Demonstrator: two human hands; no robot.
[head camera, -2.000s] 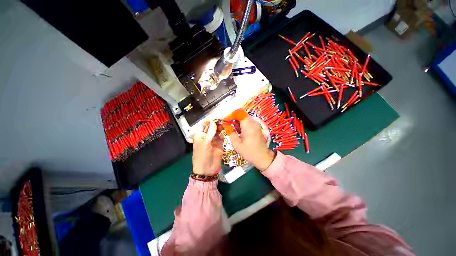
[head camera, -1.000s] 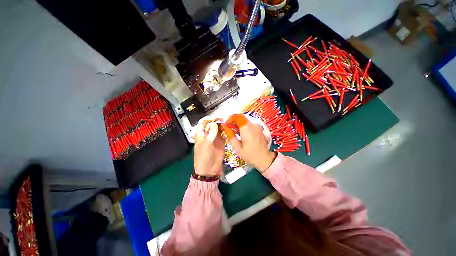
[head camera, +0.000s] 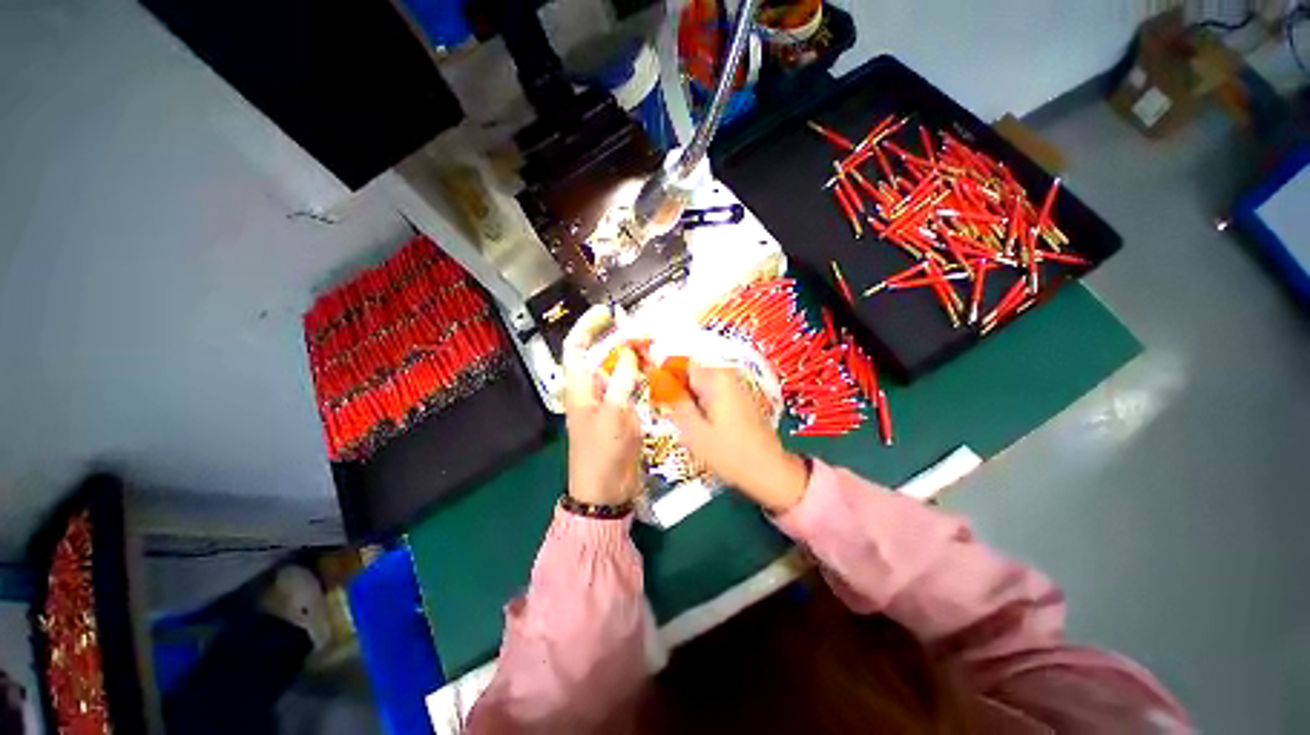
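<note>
My left hand (head camera: 604, 431) and right hand (head camera: 730, 424) are close together in front of the dark-headed bench machine (head camera: 596, 180), above the clear bag of gold terminals (head camera: 670, 457). Orange finger covers show on the fingertips of both hands. A small reddish bit shows near the left fingertips, but what either hand pinches is too small and blurred to tell. Cut red leads (head camera: 805, 359) lie in a loose heap beside the bag, to the right of my right hand.
A silver gooseneck lamp (head camera: 714, 108) lights the machine. The black right tray (head camera: 898, 338) holds scattered red leads with gold ends. The black left tray (head camera: 431, 481) holds dense rows of leads. A white label (head camera: 683, 503) lies by the bag on the green mat (head camera: 1006, 388).
My right hand's fingertips have moved slightly down and away from the left fingertips. My left fingers have shifted up a little towards the machine. The view has shifted slightly.
</note>
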